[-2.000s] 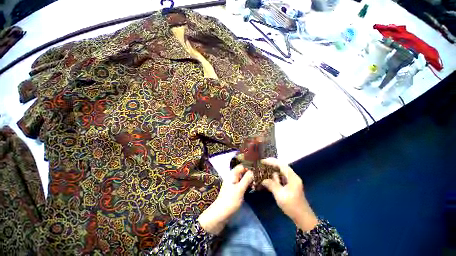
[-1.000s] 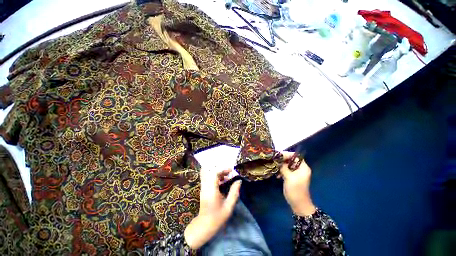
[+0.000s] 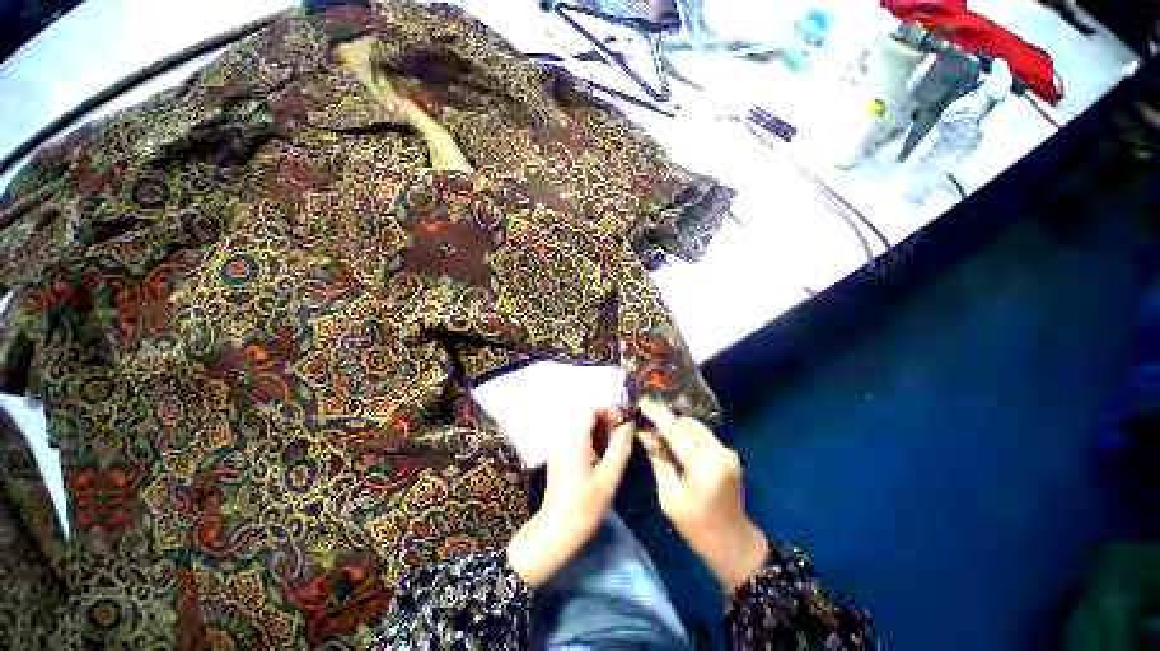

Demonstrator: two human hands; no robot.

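The patterned jacket [image 3: 318,305] lies spread over the table, its tan lining [image 3: 405,108] showing in a narrow strip near the neckline. Its sleeve [image 3: 649,343] runs down to the table's front edge. My left hand [image 3: 585,477] and my right hand [image 3: 693,477] meet at the sleeve's end, fingertips pinched close together on the cuff edge. The fingers hide most of the cuff opening. Whether a small tool is also between the fingers cannot be told.
Black hangers [image 3: 623,51] lie behind the jacket. A small dark item [image 3: 771,123], crumpled clear-white plastic [image 3: 935,115] and red cloth [image 3: 980,41] lie at the right of the white table [image 3: 751,280]. A long dark rod [image 3: 140,79] lies at the back left.
The cuff opening, open towards me a second ago, is now pinched and mostly hidden. My right hand has moved left beside my left hand. The view has shifted, so the table's things sit further left.
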